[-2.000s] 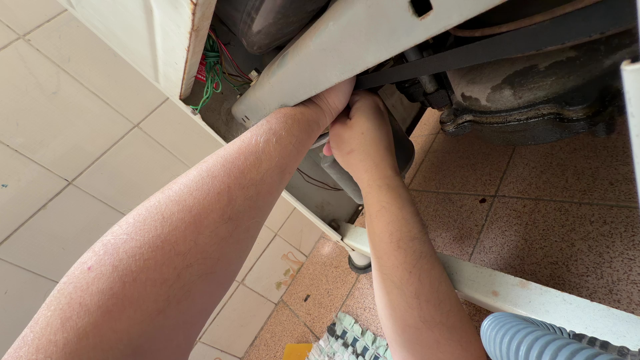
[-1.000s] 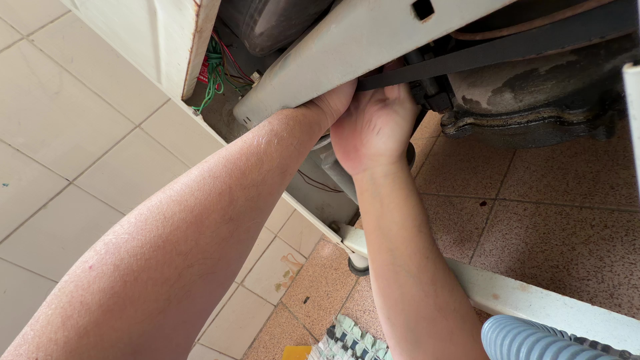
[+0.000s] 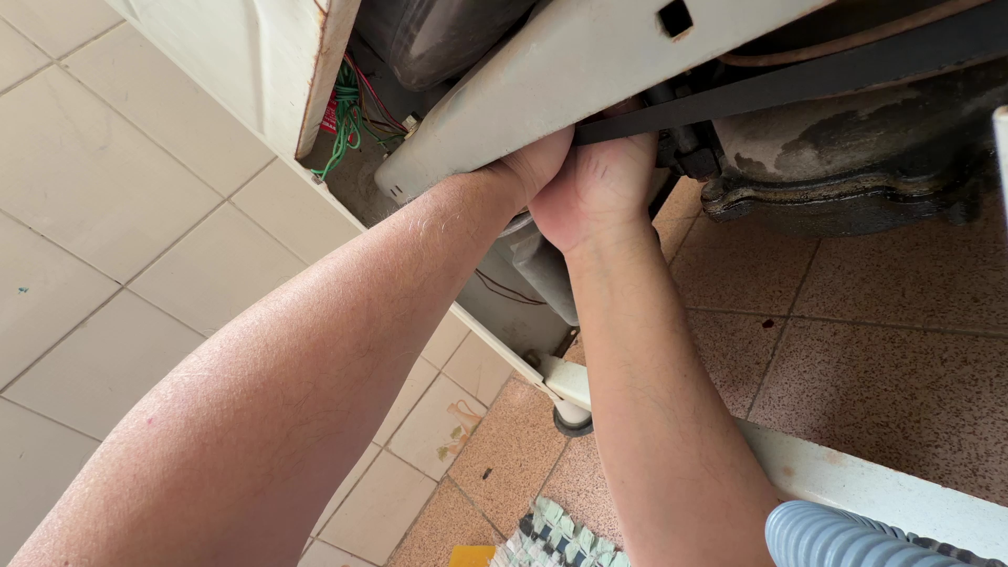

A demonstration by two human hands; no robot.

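Both my arms reach into the open cabinet of an appliance that looks like a washing machine. My left hand [image 3: 543, 161] goes under a grey metal crossbar [image 3: 504, 110], its fingers hidden behind the bar. Right beside it, my right hand [image 3: 602, 185] is raised with the palm side showing, its fingers out of sight behind a black drive belt [image 3: 709, 106]. What either hand touches in there cannot be seen. Below the hands sits a grey cylindrical part [image 3: 547, 276], partly covered by my wrists.
Green wires [image 3: 345, 118] hang at the cabinet's left corner. A grimy dark housing [image 3: 835, 173] fills the right. A white frame rail [image 3: 866, 465] with a foot [image 3: 572, 417] runs below. A ribbed grey-blue hose [image 3: 835, 535] and a woven mat [image 3: 551, 539] lie near the bottom edge.
My right hand has turned and moved up from lower beside the grey cylindrical part, so its fingers now go behind the belt. My left arm has hardly moved.
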